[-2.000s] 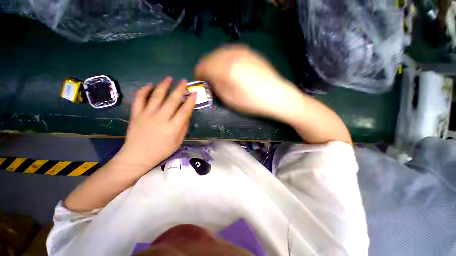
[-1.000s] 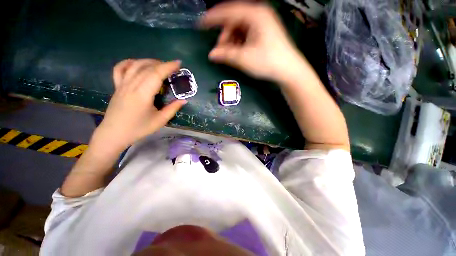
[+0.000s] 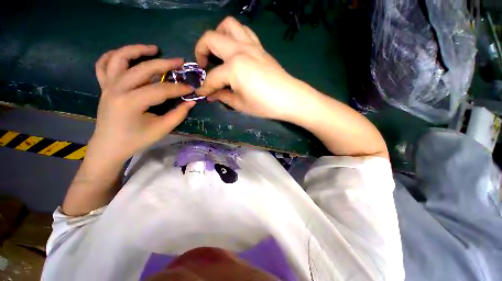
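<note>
A watch housing (image 3: 192,78) with a shiny rim and dark centre lies at the green bench between my hands. My left hand (image 3: 135,90) grips it from the left with its fingertips. My right hand (image 3: 245,71) has its fingertips at the housing's right side and inner edge. Whether they hold a small part is hidden. A sliver of yellow battery edge (image 3: 163,77) shows between my left fingers, left of the housing. The finished unit seen earlier is not visible.
A clear plastic parts bag (image 3: 410,71) lies at the right. Another plastic bag (image 3: 179,3) and dark small parts (image 3: 294,13) are at the back. The green mat's front edge (image 3: 236,141) runs before me. Yellow-black tape (image 3: 44,145) marks the floor. A grey-clothed person or covered seat is at right.
My right hand has come down from behind to the housing, and both hands now meet on it. My left hand and the housing have shifted slightly. The unit with the battery inside is out of sight.
</note>
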